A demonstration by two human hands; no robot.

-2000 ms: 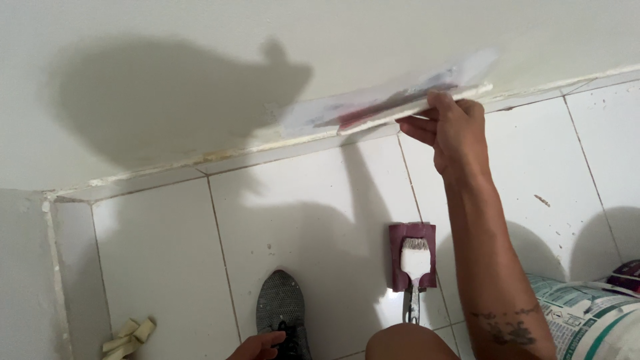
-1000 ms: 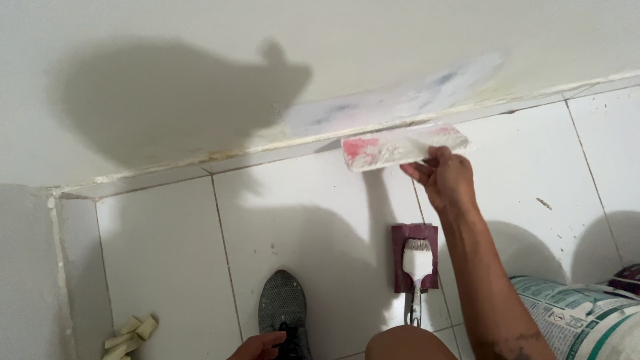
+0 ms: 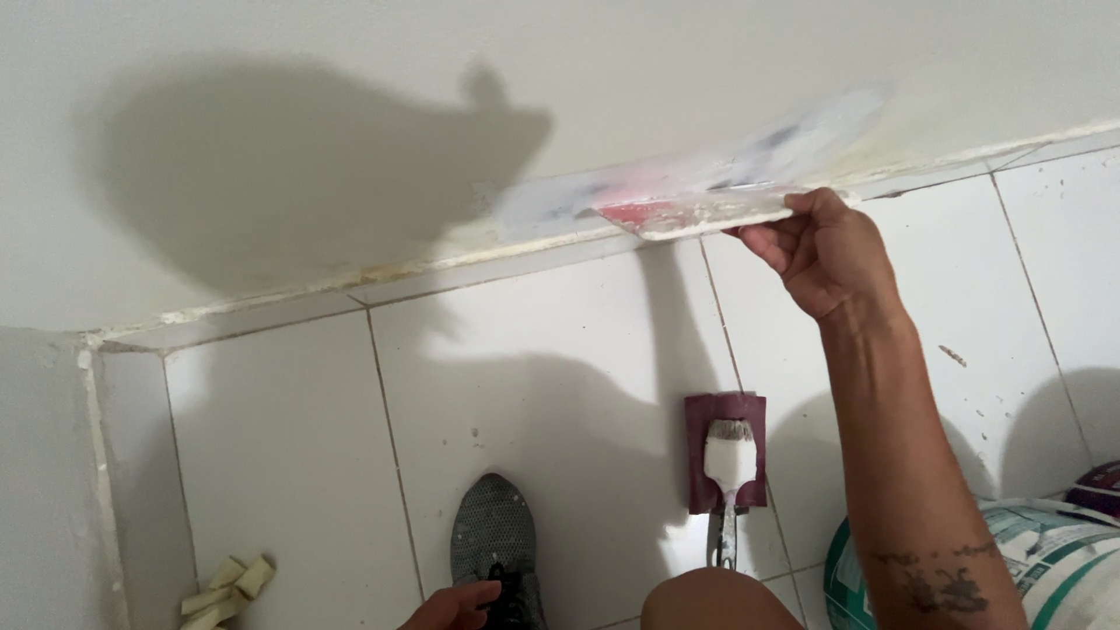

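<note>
My right hand [image 3: 818,254] grips the right end of a wide, flat scraper [image 3: 717,213] smeared with white compound, a red patch showing at its left part. The scraper's far edge lies against the low part of the wall, over a whitish smeared patch [image 3: 779,149] with dark and pinkish marks. At the bottom edge my left hand [image 3: 451,607] shows only in part, in front of the shoe, with no object visible in it. A paintbrush [image 3: 730,459] with white on its ferrule rests on maroon sandpaper [image 3: 697,411] on the floor.
A tile skirting [image 3: 525,267] runs along the wall's foot. Crumpled masking tape pieces [image 3: 229,591] lie at the lower left. A dark mesh shoe [image 3: 494,529] stands on the white floor tiles [image 3: 289,437]. Green-and-white buckets [image 3: 1050,560] are at the lower right, beside my right forearm.
The scraper was tilted away from the wall, its smeared face showing, one second ago; now it is up against the wall patch. My right hand has moved up with it. My left hand stays low.
</note>
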